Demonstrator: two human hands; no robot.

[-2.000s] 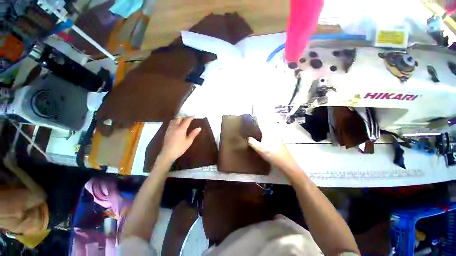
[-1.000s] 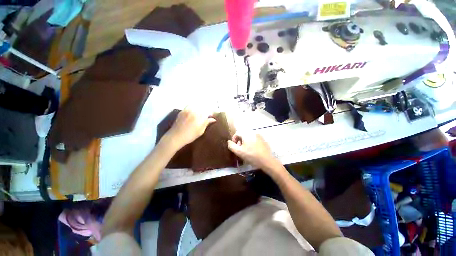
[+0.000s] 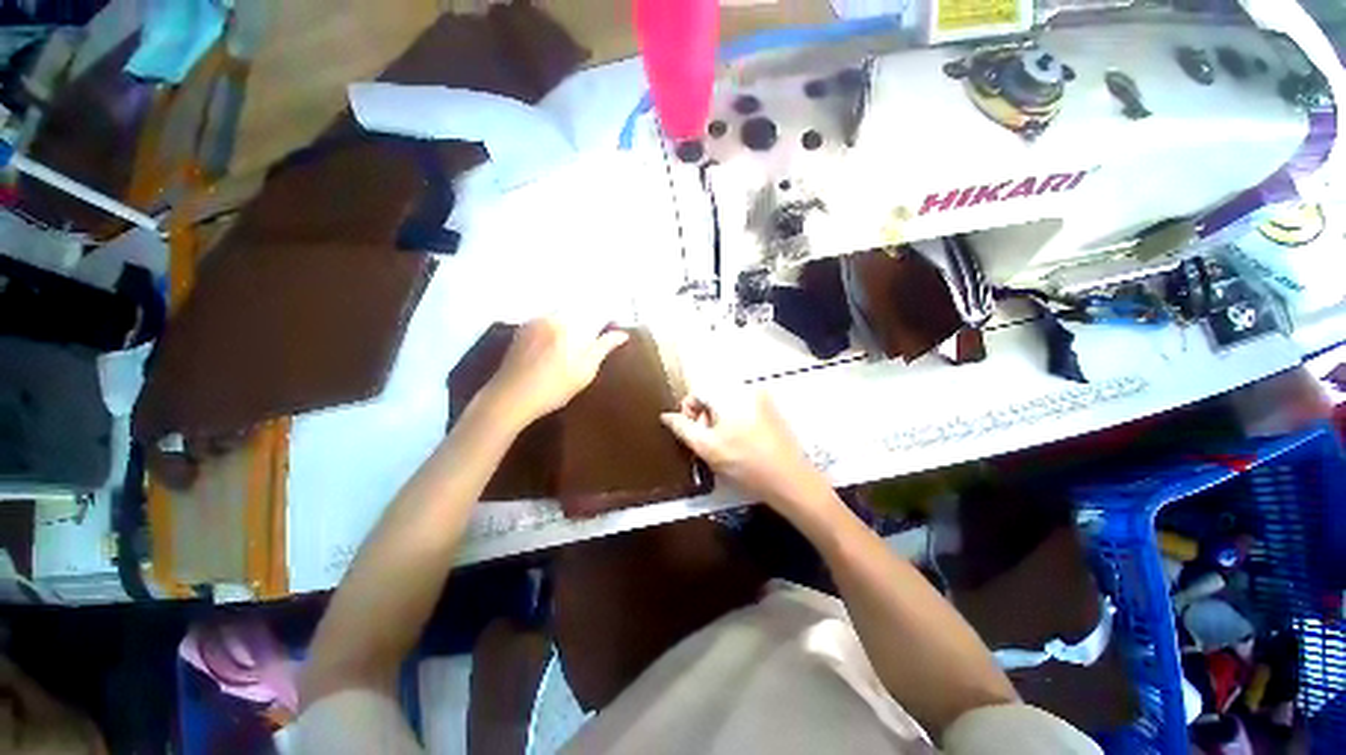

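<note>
A brown cut panel (image 3: 620,428) lies on the white table in front of the presser foot (image 3: 753,295), overlapping a second dark brown piece (image 3: 487,428) on its left. My left hand (image 3: 558,362) rests on the panels' upper part, fingers pointing towards the needle area. It presses on the fabric and holds nothing that I can see. My right hand (image 3: 738,440) pinches the panel's right edge between thumb and fingers. The needle area is partly washed out by glare, so I cannot tell if the fabric's top corner is under the foot.
The white HIKARI machine (image 3: 915,162) stands at the right, with brown, black and white scraps (image 3: 901,303) under its arm. Stacked brown pieces (image 3: 295,295) with a white curved piece (image 3: 458,115) lie at left. Brown fabric (image 3: 650,605) hangs at my lap. A blue crate (image 3: 1137,590) stands lower right.
The panel that lay apart from the left piece now overlaps it and sits nearer the needle. My left hand moved onto it; my right hand now pinches its edge. The view has shifted.
</note>
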